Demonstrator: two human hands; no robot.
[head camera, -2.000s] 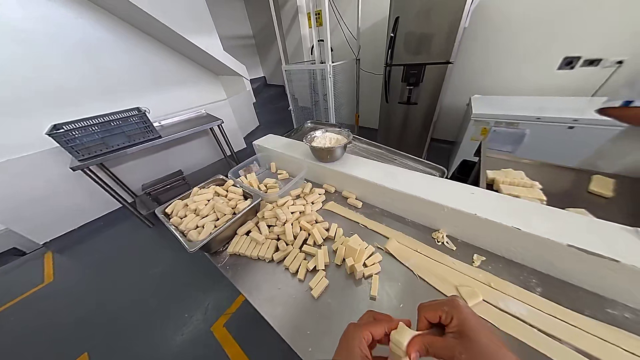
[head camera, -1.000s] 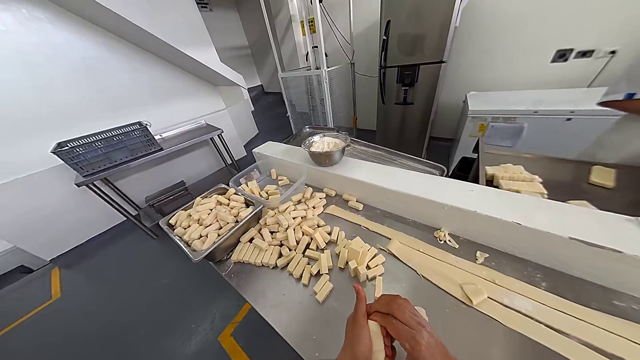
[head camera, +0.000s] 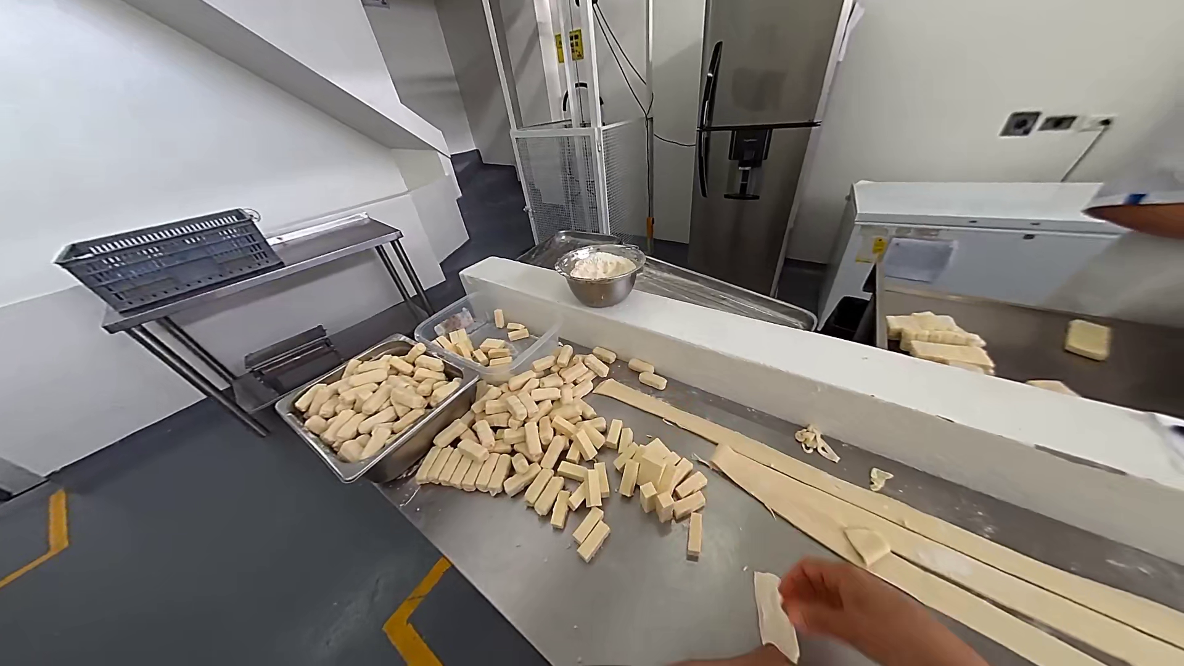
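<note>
My right hand (head camera: 823, 597), blurred, is low in the view with its fingers curled at the right edge of a short flat piece of dough (head camera: 773, 618); whether it grips the dough is unclear. Only a sliver of my left hand or wrist (head camera: 740, 658) shows at the bottom edge, its fingers hidden. Long dough strips (head camera: 814, 513) run to the lower right, with a small dough piece (head camera: 867, 545) lying on one. Many pale rectangular sticks (head camera: 555, 444) are heaped left of my hands. Rounded pieces fill a steel pan (head camera: 416, 444) beside a clear plastic container (head camera: 532, 356) with more sticks.
A steel bowl of white powder (head camera: 604, 289) stands on the white ledge (head camera: 740, 342) behind the steel table (head camera: 647, 592). Dough scraps (head camera: 816, 442) lie near the ledge. Another person's arm (head camera: 1147, 218) shows at right, above a tray (head camera: 1017, 319) with dough blocks.
My hands were together around a dough-wrapped piece; now they are apart, the right one by a flat dough piece and the left mostly out of view at the bottom.
</note>
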